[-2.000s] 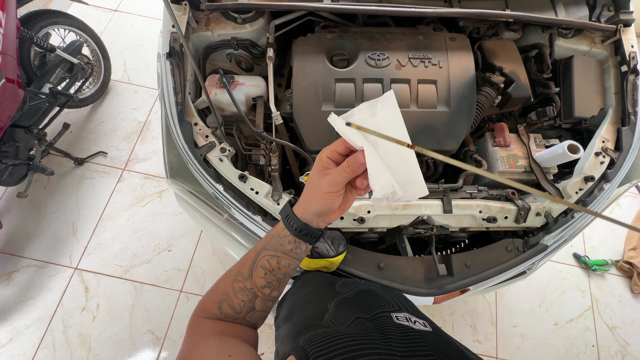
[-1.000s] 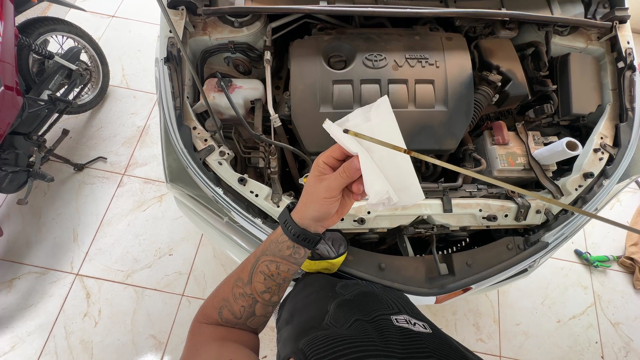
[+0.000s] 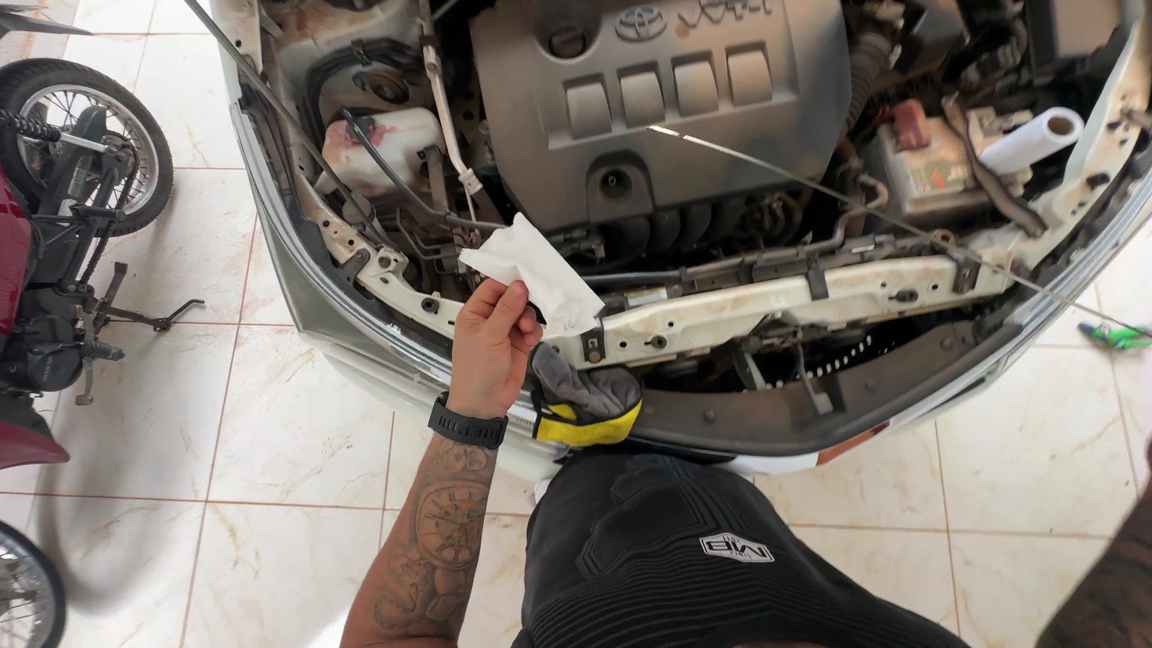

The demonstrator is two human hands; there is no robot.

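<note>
My left hand, with a black watch strap at the wrist, pinches a folded white paper towel over the front left edge of the engine bay. A thin metal dipstick slants across the view from above the engine cover to the right edge. Its tip is apart from the paper. My right hand is out of view; only part of a forearm shows at the lower right. A recess with a round hole lies in the cover's front, and the oil filler cap sits farther back.
A paper roll lies by the battery. A stained fluid reservoir is at the left. Grey and yellow gloves rest on the car's front edge. A motorcycle stands left; a green object lies on the tiles at right.
The dipstick's tip end lay across the paper in the earlier frames; now the two are apart. My left hand with the paper has moved to the left of the tip. The view has shifted.
</note>
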